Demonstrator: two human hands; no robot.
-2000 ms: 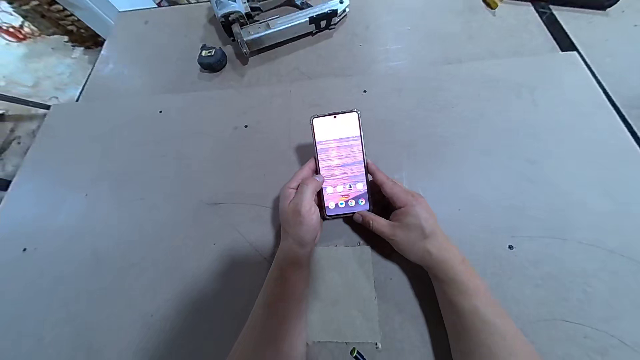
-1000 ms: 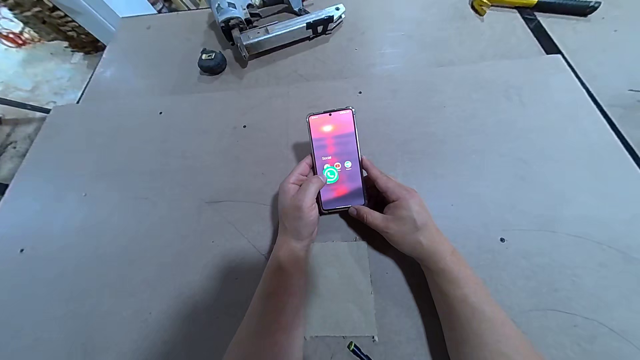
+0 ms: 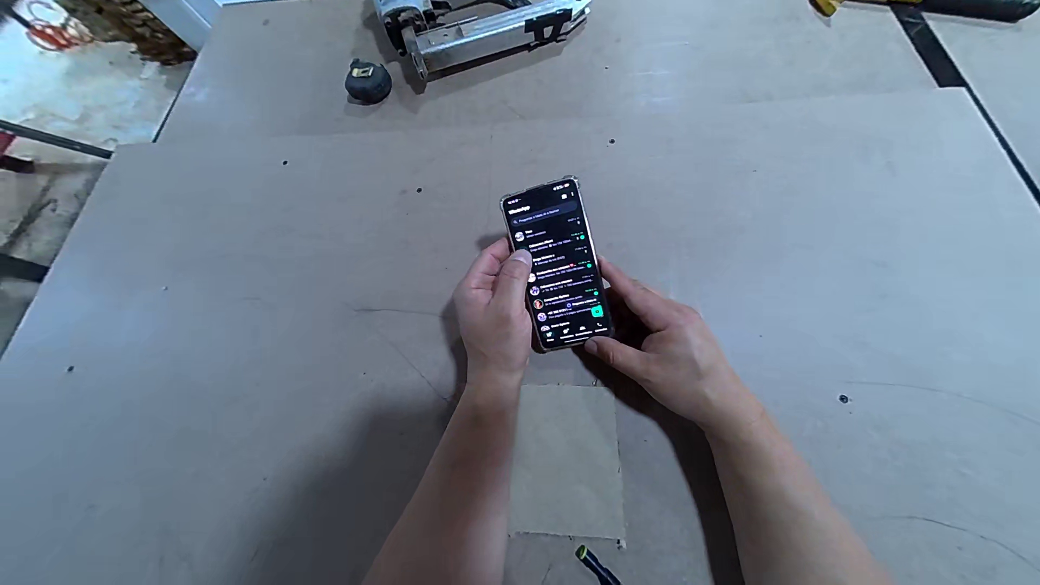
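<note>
A smartphone in a clear case is held upright over the work table, its lit screen showing a dark list with small round icons and writing. My left hand grips its left edge, the thumb lying on the screen's left side. My right hand holds the right edge and lower right corner, the thumb at the bottom. Below the phone, between my forearms, a pale rectangular patch shows in the table surface. A dark pen-like object with a yellow-green end lies under the patch, partly cut off by the frame.
A pneumatic nail gun lies at the back of the wooden panel table, with a dark tape measure left of it. A yellow and black tool is at the top right, near a black strip. Floor shows beyond the left edge.
The phone's screen has gone from a pink and purple home screen, through a green icon, to a dark list. Both hands keep hold of the phone, which now tilts slightly more to the left.
</note>
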